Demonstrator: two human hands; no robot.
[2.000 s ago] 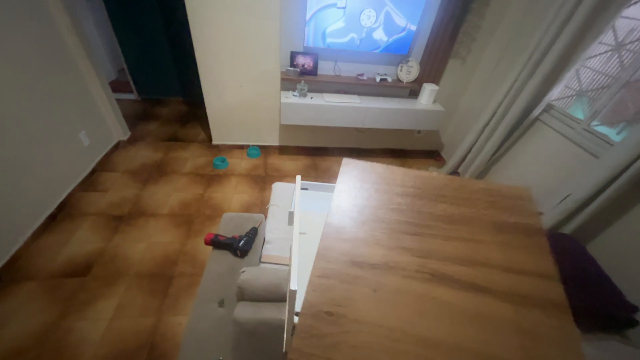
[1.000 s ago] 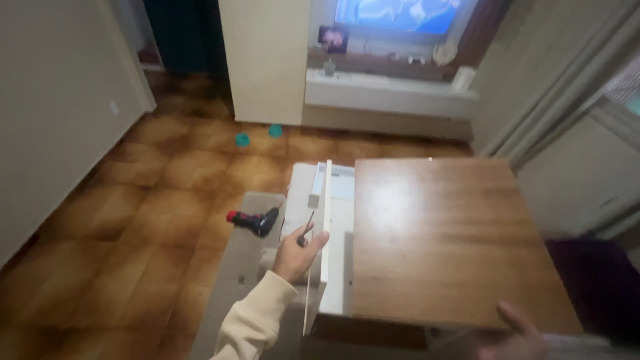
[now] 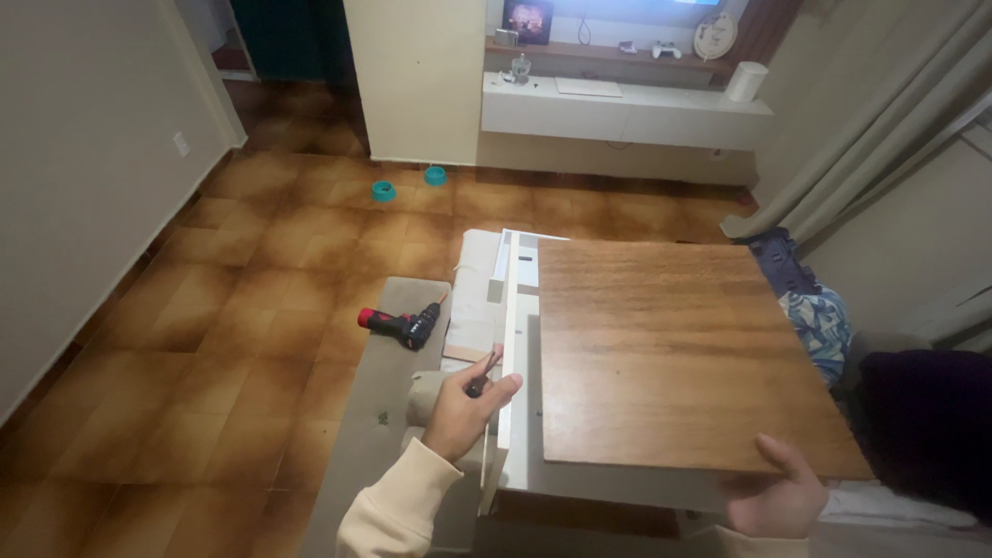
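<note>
My left hand (image 3: 465, 407) holds a thin dark-handled tool (image 3: 482, 376), seemingly a screwdriver, while its thumb rests against the edge of an upright white panel (image 3: 509, 333). A wood-grain board (image 3: 682, 349) lies to the right of that panel, over white furniture parts. My right hand (image 3: 779, 484) is at the board's near edge, thumb on top and fingers hidden or blurred below. Small dark fittings show in the gap between panel and board. A black and red cordless drill (image 3: 411, 324) with a bit lies on the grey upholstered seat, left of the panel.
The grey upholstered seat (image 3: 353, 473) runs along the left. Beyond are two teal bowls (image 3: 383, 191) on the tiled floor and a white wall-mounted cabinet (image 3: 620, 116). A patterned blue and white fabric (image 3: 818, 325) and a dark purple item (image 3: 922, 418) lie at the right.
Both hands, out of view two seconds ago, came in at the panel and the board. The board now sits farther right of the white panel, with a wider gap between them.
</note>
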